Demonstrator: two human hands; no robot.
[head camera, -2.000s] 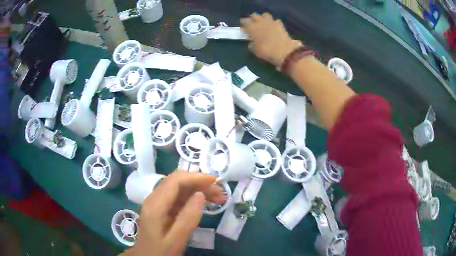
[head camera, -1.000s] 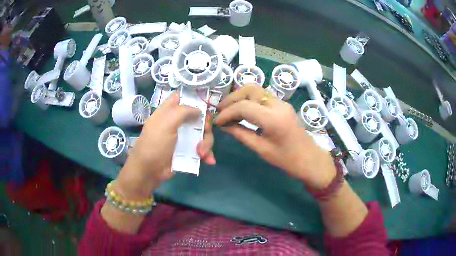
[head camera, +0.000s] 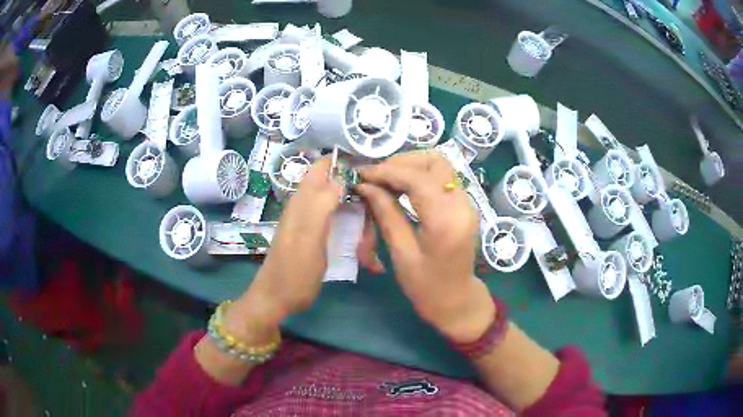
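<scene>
A white fan housing (head camera: 334, 106) is held in front of me, its round spoked head at the top and its flat open handle pointing down toward me. My left hand (head camera: 300, 236) is closed around the handle from the left. A small green circuit board (head camera: 349, 177) shows at the top of the handle, between my two hands. My right hand (head camera: 424, 232) pinches at the board's right edge with thumb and index finger. The fingers partly cover the board, and no lead wires can be made out there.
Many white fan housings (head camera: 216, 175) lie across the green bench (head camera: 350, 342), left, behind and right. Small silvery parts (head camera: 660, 281) lie at the right. Behind, a dark green conveyor (head camera: 464, 41) with a pale edge strip carries more units. A black box (head camera: 69, 41) stands at far left.
The right hand first reached to the conveyor, then came to the housing in my left hand. Since then the housing has turned, its head now facing right, and the green board shows at the fingertips.
</scene>
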